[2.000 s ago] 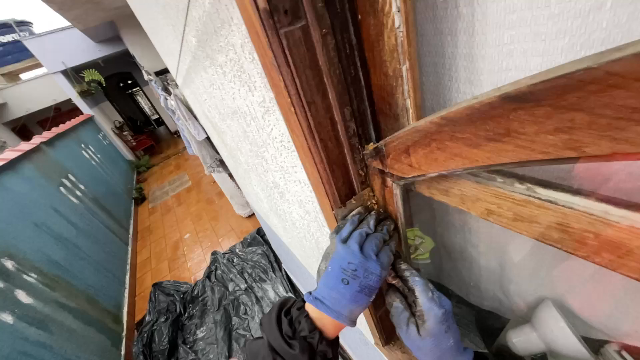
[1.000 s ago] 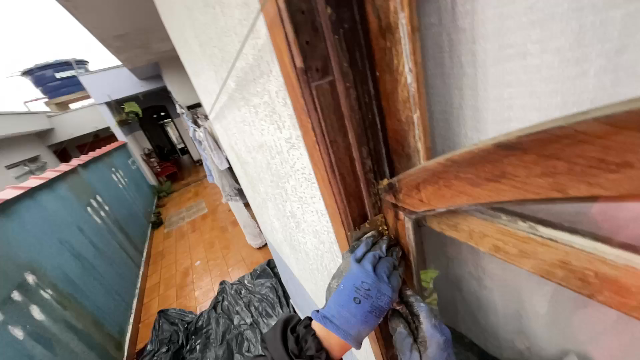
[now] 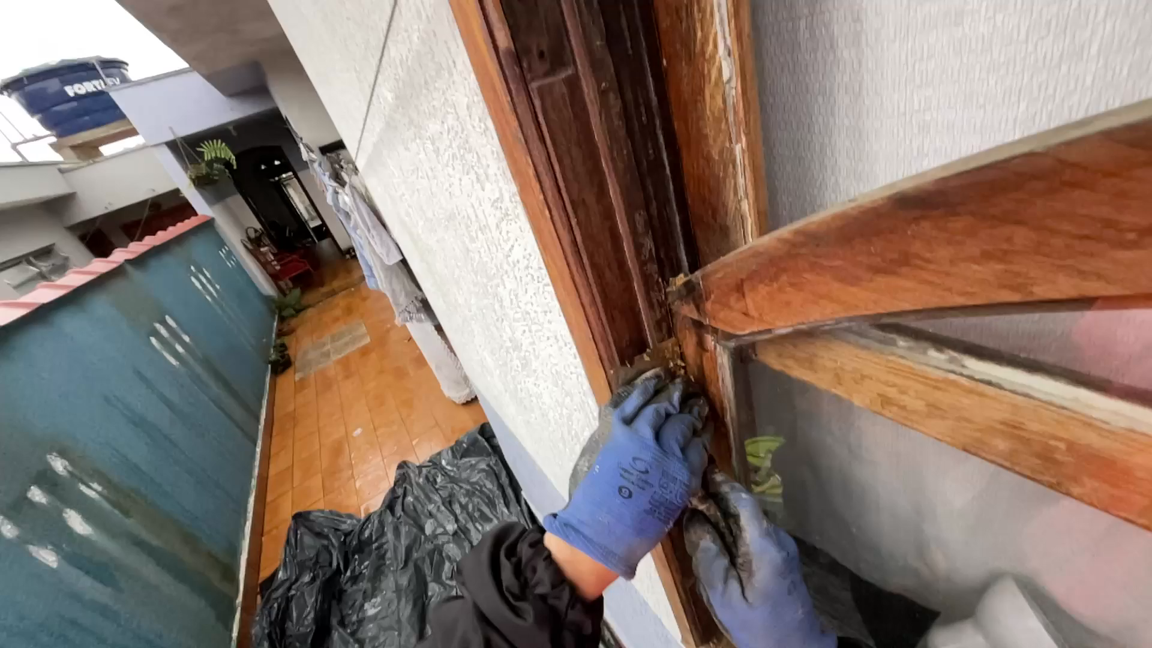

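Note:
My left hand, in a blue knit glove with dark, dirty fingers, is pressed to the wooden window frame. From under its curled fingertips juts the edge of a thin brown flat piece, perhaps sandpaper or a scraper blade. Crumbs of brown debris lie on the frame just above. Lower and to the right, my right hand, gloved alike, has its fingers bent against the frame's lower part; whether it grips something there cannot be told. A curved wooden bar and a straight one run from the frame across the glass.
Beside the frame is a rough white wall. Black plastic sheeting covers part of the orange tiled floor. A blue-green wall bounds the passage at left; clothes hang farther back. White objects show through the glass.
The view has shifted somewhat. Both hands stay low on the same stretch of frame, below the curved bar.

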